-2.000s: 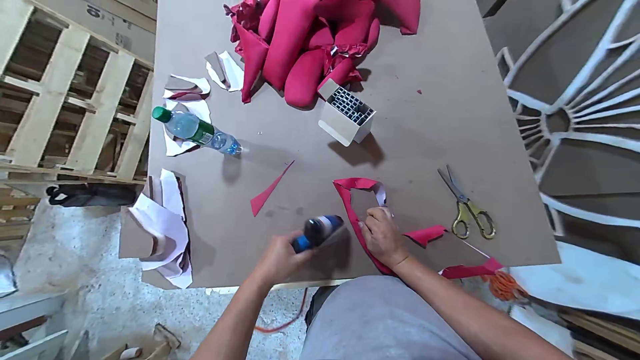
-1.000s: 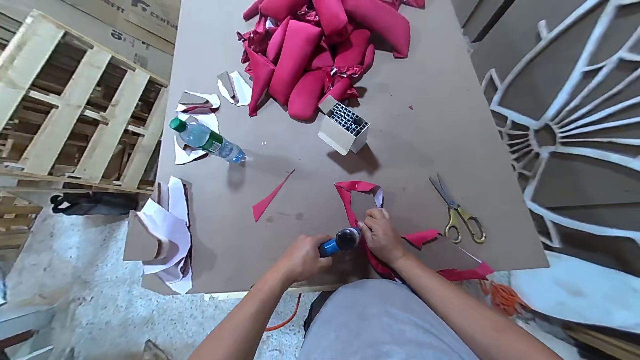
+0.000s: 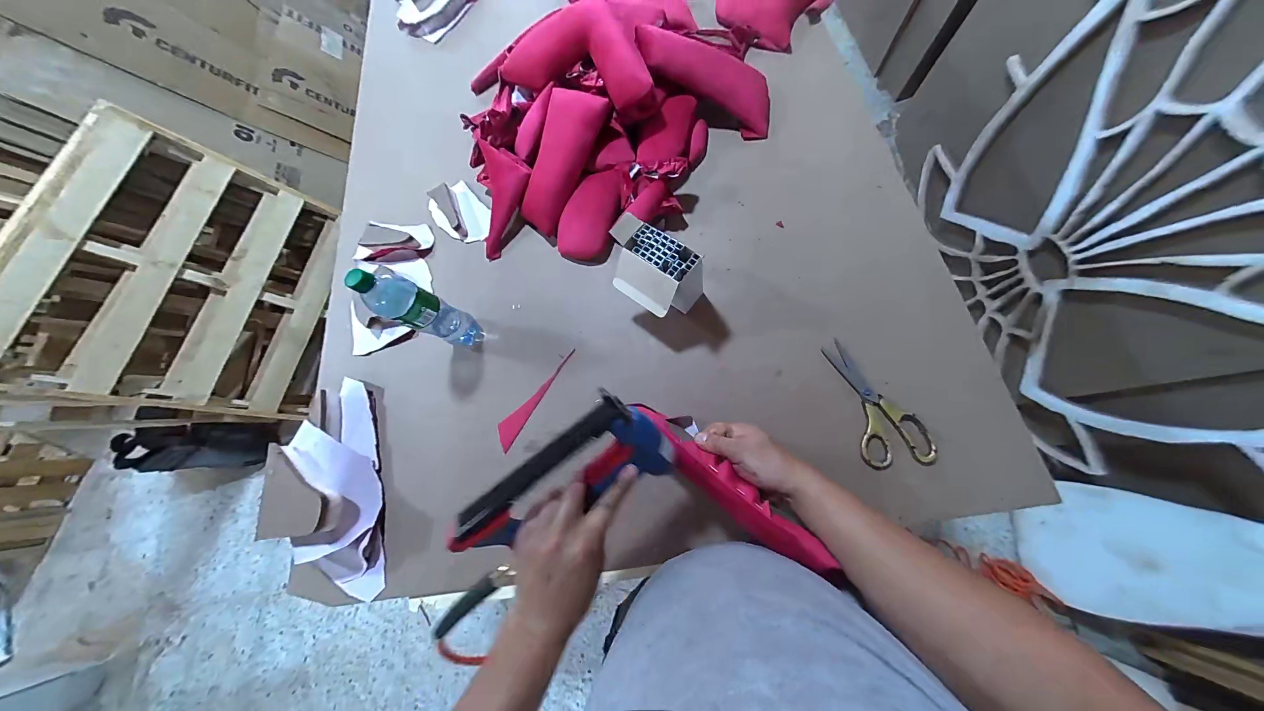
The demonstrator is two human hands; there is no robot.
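Note:
My left hand (image 3: 563, 538) is closed around the grip of a blue, red and black pneumatic staple gun (image 3: 642, 442), its long black magazine pointing down and left. The gun's head is beside or against the upper end of a long piece covered in magenta fabric (image 3: 731, 489), with a puckered edge. My right hand (image 3: 755, 459) grips that piece near its upper end; its lower end lies at my grey shirt. Gold-handled scissors (image 3: 879, 410) lie partly open to the right. A narrow magenta scrap (image 3: 533, 405) lies to the left.
Magenta stuffed pieces (image 3: 583, 148) are heaped at the back of the table (image 3: 790, 375), before them an open box of staples (image 3: 662, 267). A water bottle (image 3: 420, 306) and white-and-brown scraps (image 3: 346, 494) are at left. Wooden pallets (image 3: 188, 267) stand left; a white openwork frame (image 3: 1052, 262) stands right.
The staple gun has turned, so its long magazine now shows from the side. The magenta-covered piece, earlier a bent outline on the table, now shows as a long, slanting strip in my right hand.

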